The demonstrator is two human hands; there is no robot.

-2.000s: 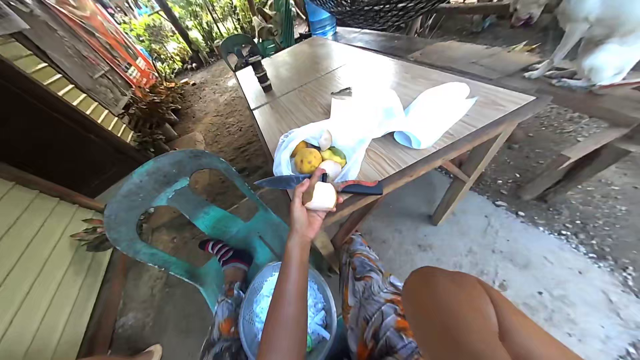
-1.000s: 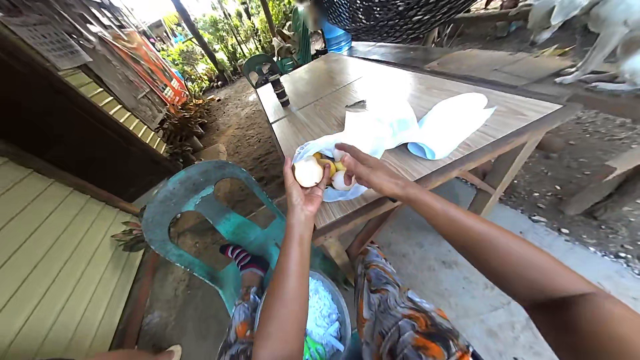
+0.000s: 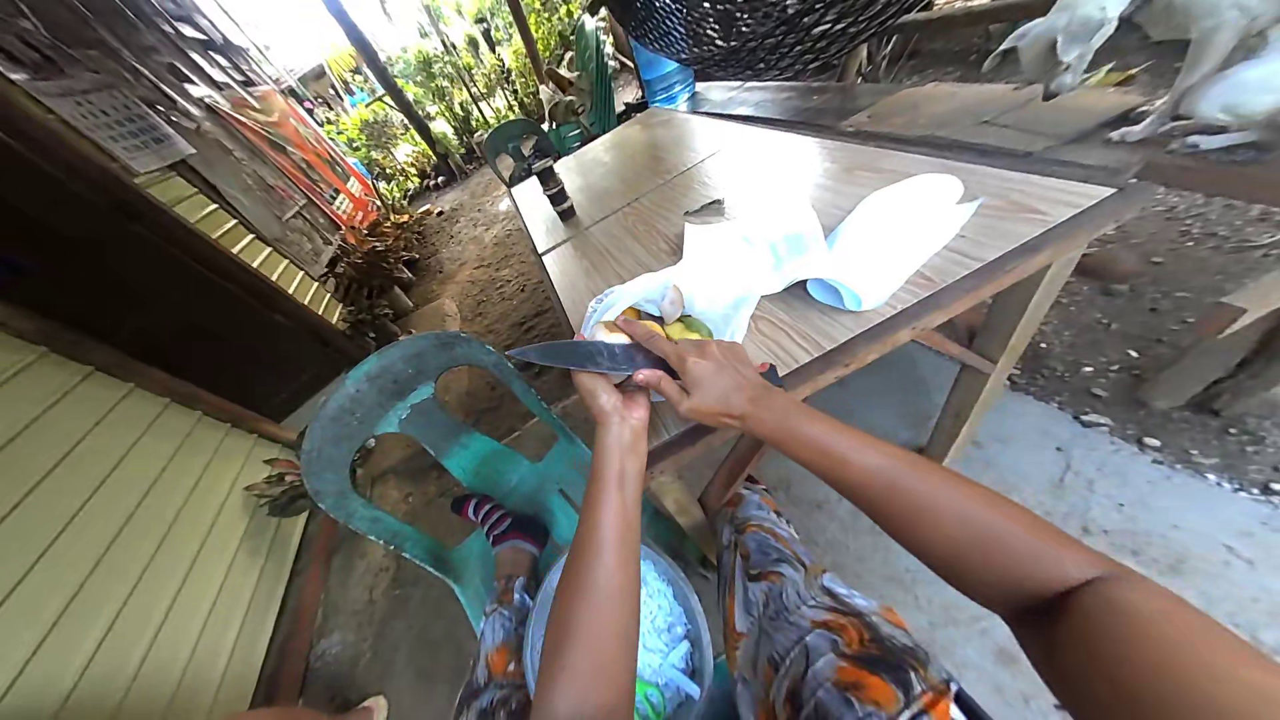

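Observation:
My right hand (image 3: 705, 380) grips a kitchen knife (image 3: 580, 355), its blade pointing left over my left hand (image 3: 612, 395). My left hand is cupped under the blade around a pale, peeled-looking fruit (image 3: 610, 333), mostly hidden by blade and fingers. Just behind both hands, a white plastic bag (image 3: 640, 290) lies open at the table's edge with yellow and green fruits (image 3: 688, 328) in it. Below my forearms stands a metal basin (image 3: 705, 625) holding pale shredded material (image 3: 662, 605).
A wooden table (image 3: 640, 225) bears a curled white sheet (image 3: 900, 240) and a dark cylindrical object (image 3: 553, 188). A worn green plastic chair (image 3: 365, 400) stands at the left, with a foot in a striped sock (image 3: 505, 520) on it. A white dog (image 3: 1190, 50) is beyond the table.
My right hand has come in over the left and now holds the knife, which lay at the table edge beside my left hand two seconds ago.

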